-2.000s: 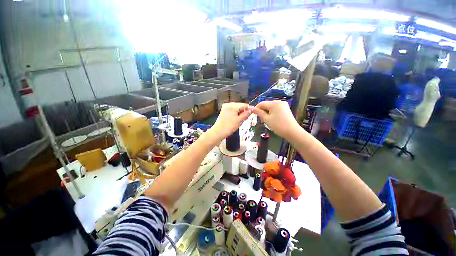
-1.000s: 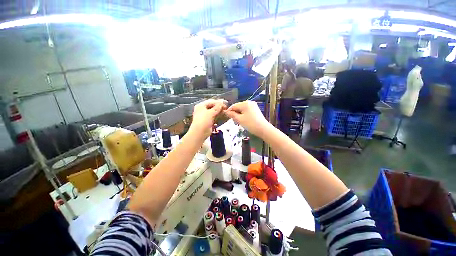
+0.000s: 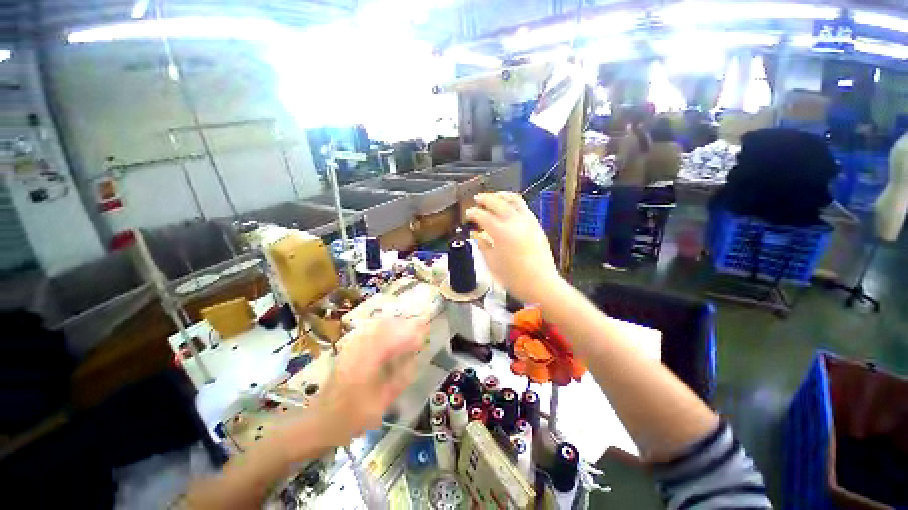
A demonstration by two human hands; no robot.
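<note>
My right hand is raised above the thread stand, fingers bent and close together; whether it holds thread cannot be made out. My left hand is low over the cream sewing machine and blurred; its fingers and any thread in it are unclear. A dark thread cone stands upright on a round holder just below my right hand. Small dark, red and white spools stand clustered on the table in front. An orange-red artificial flower is beside them, left of my right forearm.
Another machine with a tan cover stands at the left. A wooden post rises behind my right hand. Blue crates, one holding a dark pile and one lined brown, are at the right. People are in the background.
My two hands were together at the raised point above the cone. Now my left hand is down over the machine, apart from my right hand, which stays raised. The view has shifted.
</note>
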